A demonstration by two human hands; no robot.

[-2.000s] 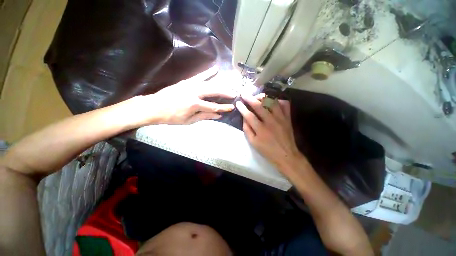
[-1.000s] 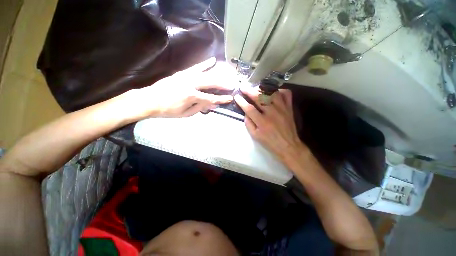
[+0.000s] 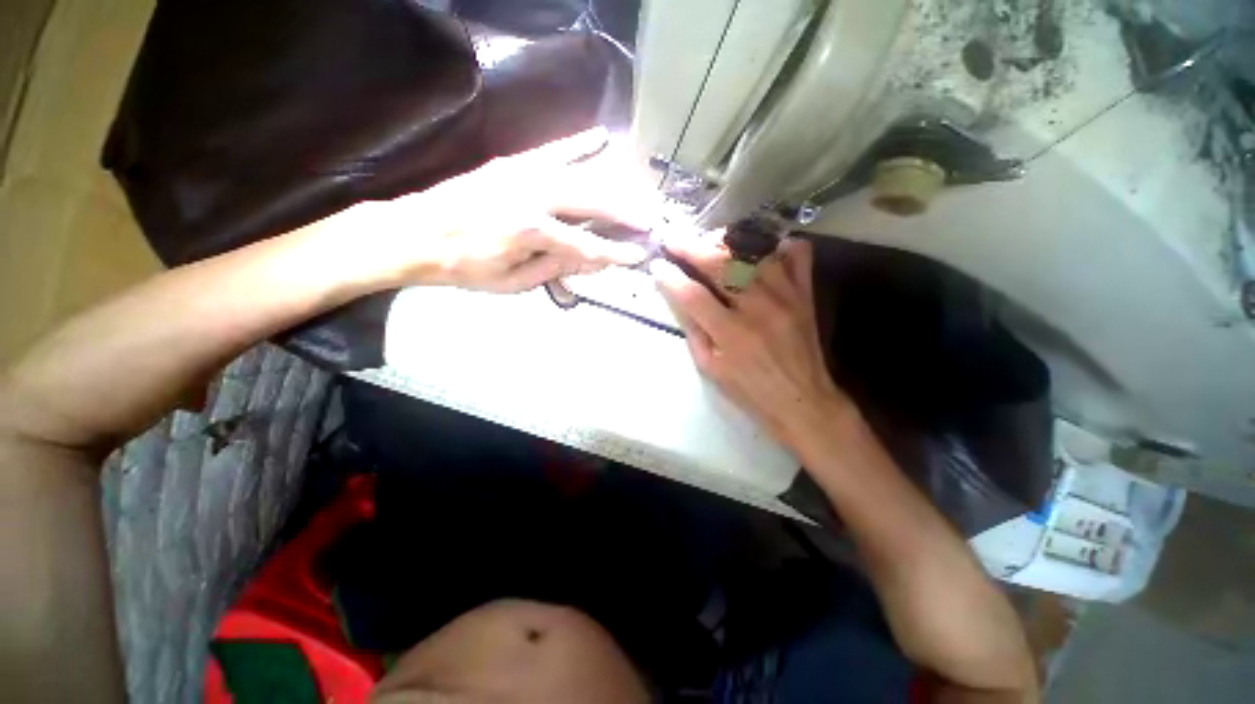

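A dark brown, glossy faux leather panel (image 3: 289, 124) lies left of the sewing machine head (image 3: 950, 151), and more dark material (image 3: 908, 330) lies right of the needle. My left hand (image 3: 516, 227) rests flat on the work, fingers pointing to the needle. My right hand (image 3: 750, 323) lies just right of it, fingertips near the presser foot. The fingertips of both hands almost meet on the material in the lamp glare (image 3: 668, 213). The glare hides the needle point, and I cannot tell how firmly the fingers pinch the material.
The white machine bed (image 3: 551, 365) has its edge towards me. Taped cardboard (image 3: 55, 206) is at far left, quilted silver-grey covering (image 3: 207, 509) below my left arm. A red stool (image 3: 303, 619) with dark cloth is below. A white control panel (image 3: 1101, 530) is at right.
The leather at left has shifted and folded differently, with less showing near the machine. More of the white bed and a dark slot line shows below my fingers. Both hands stay by the needle.
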